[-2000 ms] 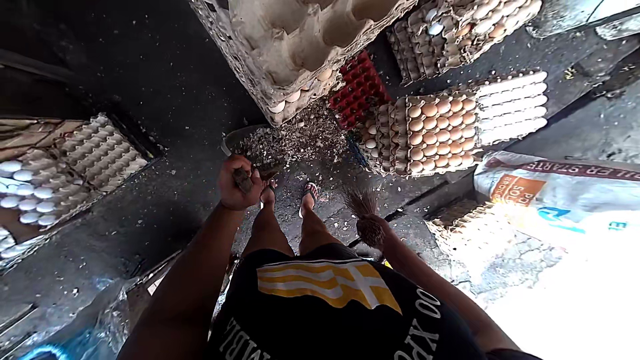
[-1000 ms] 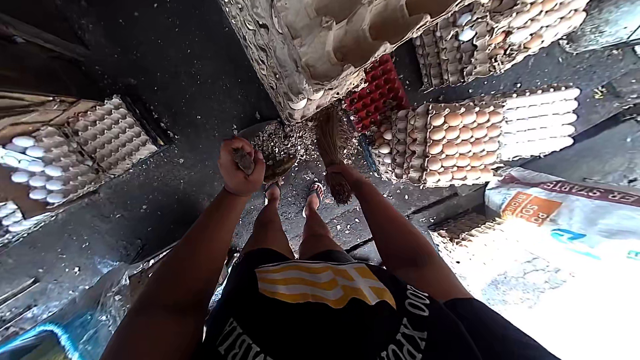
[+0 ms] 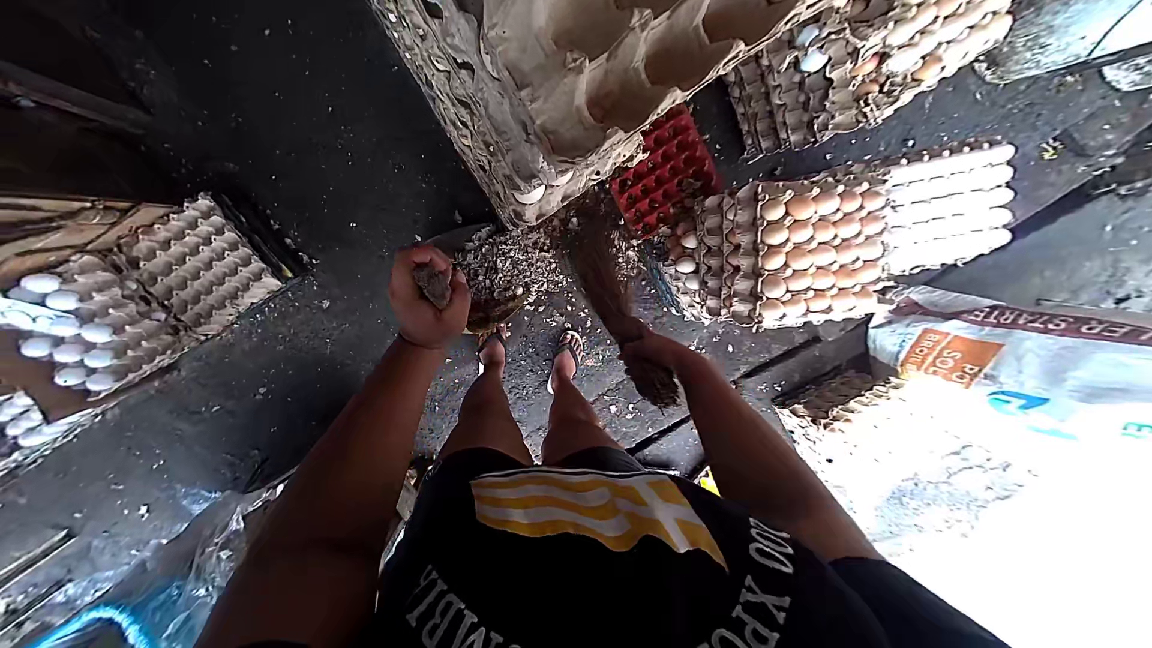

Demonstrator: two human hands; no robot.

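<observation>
My left hand (image 3: 427,295) is closed around the end of a dark handle (image 3: 433,284); the handle seems to belong to a dustpan (image 3: 493,308), whose dark edge shows beside the debris. My right hand (image 3: 655,353) grips a brown bristle hand broom (image 3: 598,270) near its bound end. The broom's bristles reach up into a heap of pale, flaky debris (image 3: 517,261), which looks like eggshell bits. This heap lies between my two hands, below a tall stack of cardboard egg trays (image 3: 504,117). Part of the dustpan is hidden by debris and my left hand.
A red egg tray (image 3: 666,171) sits right of the tall stack. Stacked trays of brown eggs (image 3: 823,243) and white eggs (image 3: 949,207) stand at the right, above a printed sack (image 3: 1035,360). More egg trays (image 3: 198,265) are at the left. My sandalled feet (image 3: 565,358) are below the heap.
My right hand has moved inward and up from two seconds ago, bringing the broom from the right of my feet onto the debris. My left hand still holds the handle.
</observation>
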